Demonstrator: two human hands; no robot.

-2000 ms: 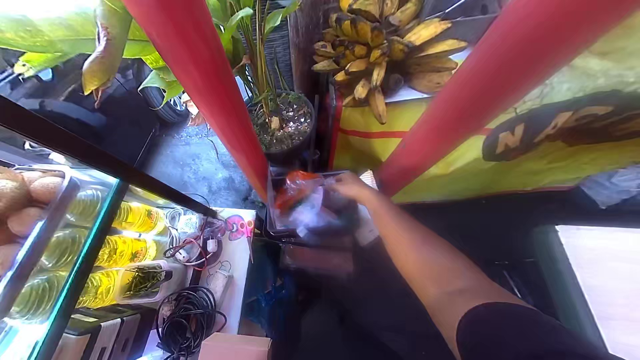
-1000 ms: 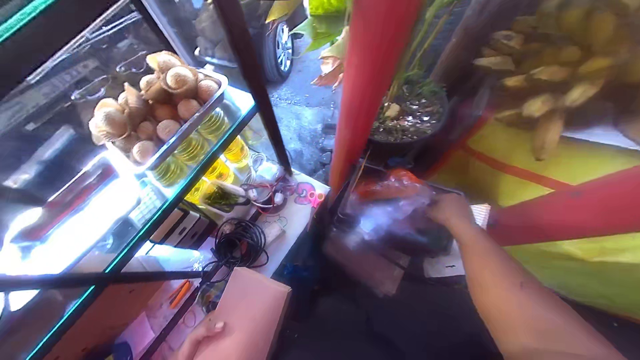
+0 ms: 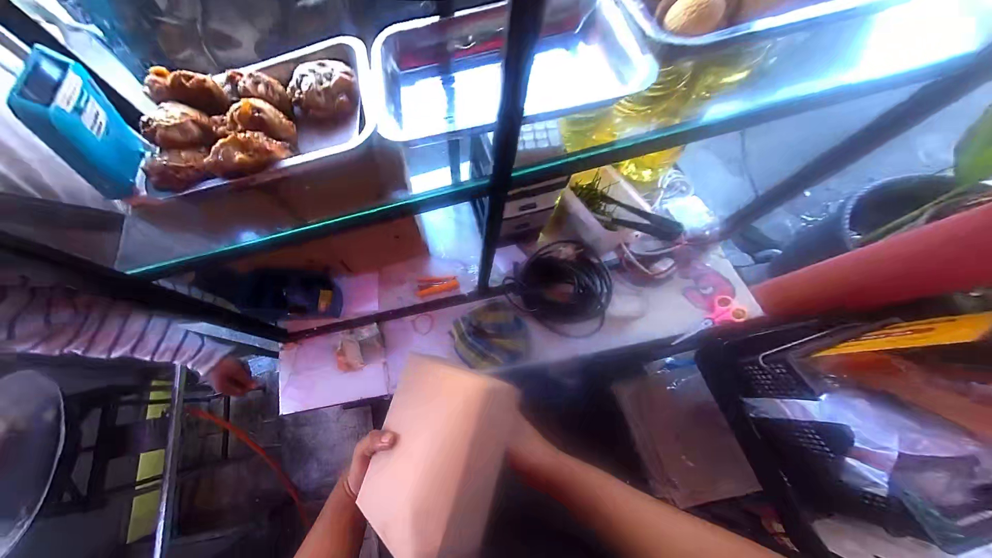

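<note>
A plain light-brown cardboard box (image 3: 438, 457) is between my two hands at the lower middle. My left hand (image 3: 370, 457) grips its left edge, with the thumb on the near face. Against the box's right side lies my right hand (image 3: 531, 446); its fingers are hidden behind the box, so its grip cannot be told. Just beyond the box, a blue and yellow striped cloth item (image 3: 490, 333) rests on the white shelf (image 3: 411, 372), beside a coil of black cable (image 3: 564, 285).
Above the shelf, a glass case edge (image 3: 310, 232) and a black post (image 3: 511, 139) cross the view. A tray of browned food (image 3: 353, 132) stands upper left. Pink-handled scissors (image 3: 725, 310) lie at the shelf's right end. Another person's hand (image 3: 231, 376) shows at left; a black crate (image 3: 744, 411) stands right.
My right hand has left the plastic bags in the crate and is now at the box. My left hand was holding the box one second ago. The view has swung strongly left.
</note>
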